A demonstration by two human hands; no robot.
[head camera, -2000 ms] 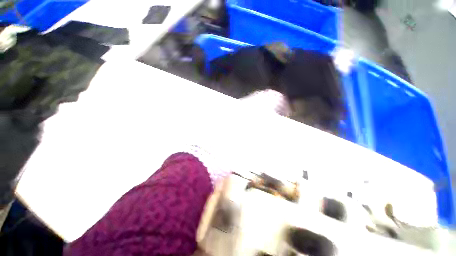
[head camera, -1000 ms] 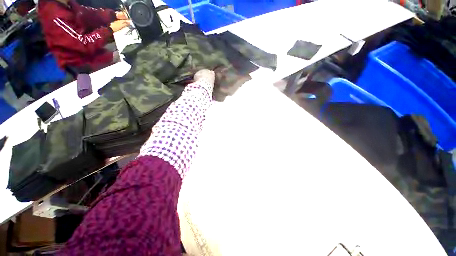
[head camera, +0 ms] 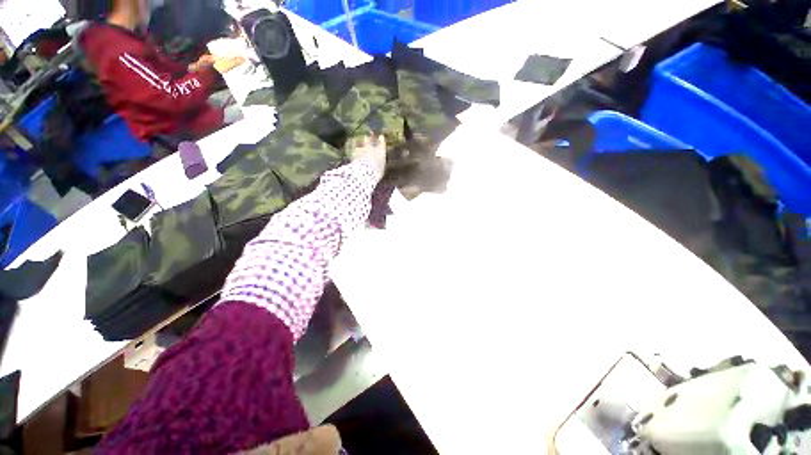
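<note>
My left hand [head camera: 368, 149], small in the picture, reaches from a purple sleeve with a checked cuff onto a row of camouflage cut pieces [head camera: 298, 155]. Its fingertips touch camouflage pieces near the white table's edge; whether they grip one cannot be told. The stacked bundles run along the pale left table, with dark green pieces [head camera: 116, 271] at the near end. Blurred dark and camouflage pieces [head camera: 425, 173] lie just right of the hand. My right hand is out of the picture.
The white machine table [head camera: 498, 267] fills the middle, with part of a sewing machine [head camera: 725, 413] at bottom right. Blue crates [head camera: 720, 115] and dark fabric [head camera: 649, 187] lie beyond its right edge. A person in a red sleeve [head camera: 156, 89] works at upper left. A phone-like object [head camera: 132, 204] lies left.
The view has swung from the machine area to the bundles, then shifted slightly, bringing the machine back in at bottom right. My left hand stays at the camouflage pieces, which have shifted around it.
</note>
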